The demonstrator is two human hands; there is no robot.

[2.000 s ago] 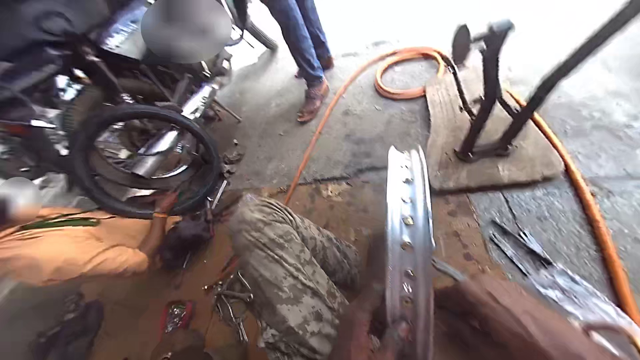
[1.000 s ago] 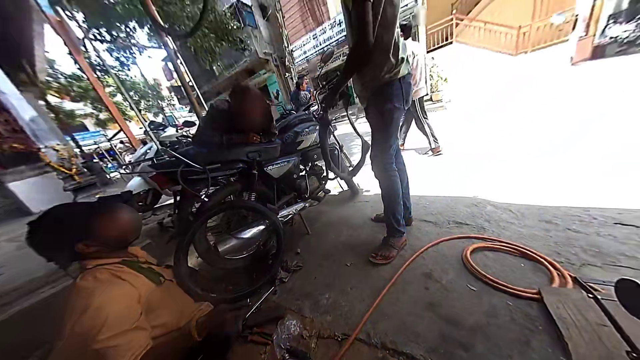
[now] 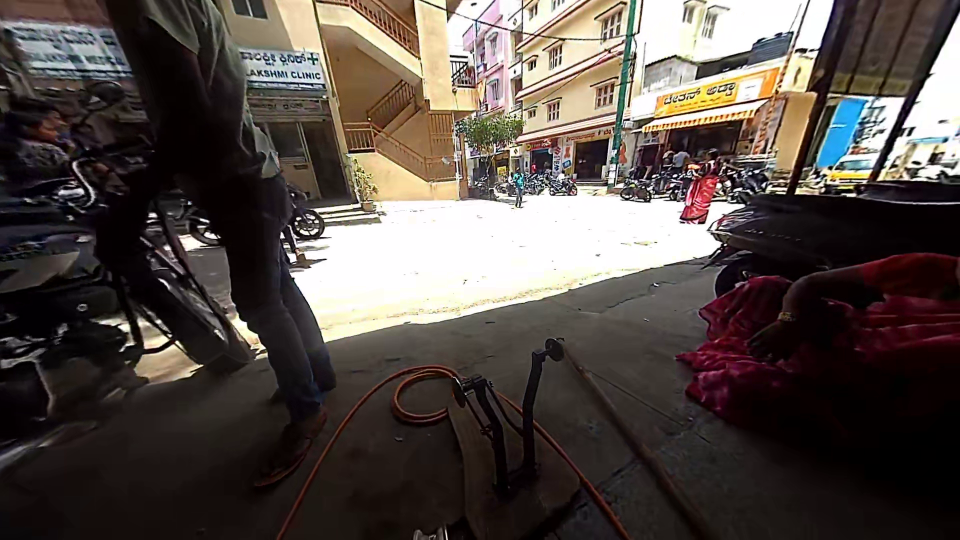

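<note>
Neither my left hand nor my right hand shows in the head view. At the bottom edge a small piece of shiny metal [image 3: 431, 533] peeks in; it looks like the top of a wheel rim, and what holds it is hidden below the frame. Beyond it a black metal stand [image 3: 499, 435] with two uprights stands on a flat board [image 3: 551, 495]. An orange hose [image 3: 337, 439] runs around the board and lies coiled behind it.
A person in jeans [image 3: 262, 300] stands at the left beside a parked motorcycle [image 3: 45, 262]. A seated person in red cloth [image 3: 817, 345] is at the right, near another two-wheeler [image 3: 847, 225]. A long pole [image 3: 637, 442] slants across the floor. Behind lies a sunlit street [image 3: 480, 247].
The view has swung up and to the right, towards the street. The hands and the upright metal rim seen two seconds ago, and the seated person in orange, are out of view.
</note>
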